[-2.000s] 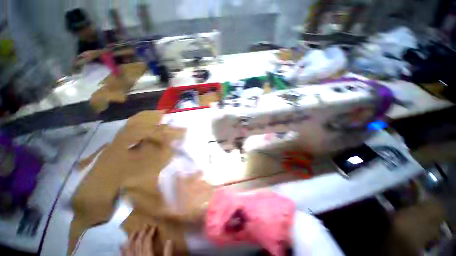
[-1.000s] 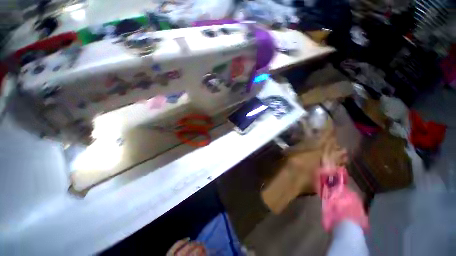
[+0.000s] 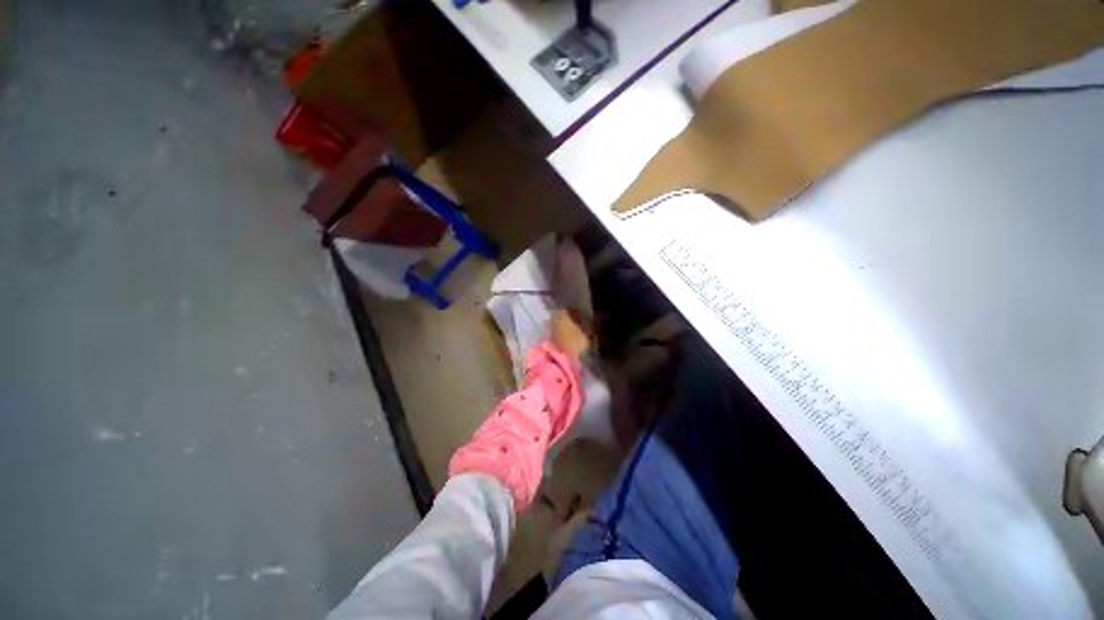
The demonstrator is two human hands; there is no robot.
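Note:
My left hand [image 3: 569, 333], beyond a pink sleeve cover, reaches down beside the seat, left of the table. It is small and blurred, at the edge of white pieces [image 3: 523, 313] with tan edges. Its fingers are partly hidden, and I cannot tell whether they grip a piece. My right hand is not in view. A large tan panel [image 3: 835, 109] with a white reverse lies on the white table at the upper right, its narrow end near the front edge.
The white table's front edge with a printed ruler [image 3: 799, 375] runs diagonally beside my jeans-clad legs [image 3: 678, 521]. A blue-framed stool [image 3: 454, 242] with brown and white material stands at left, near red objects [image 3: 317, 136]. Grey floor [image 3: 182, 327] lies far left.
The view has swung from the sewing machine and the right side to the left side. The right arm reaching toward a tan piece has left the picture; my left arm now reaches down.

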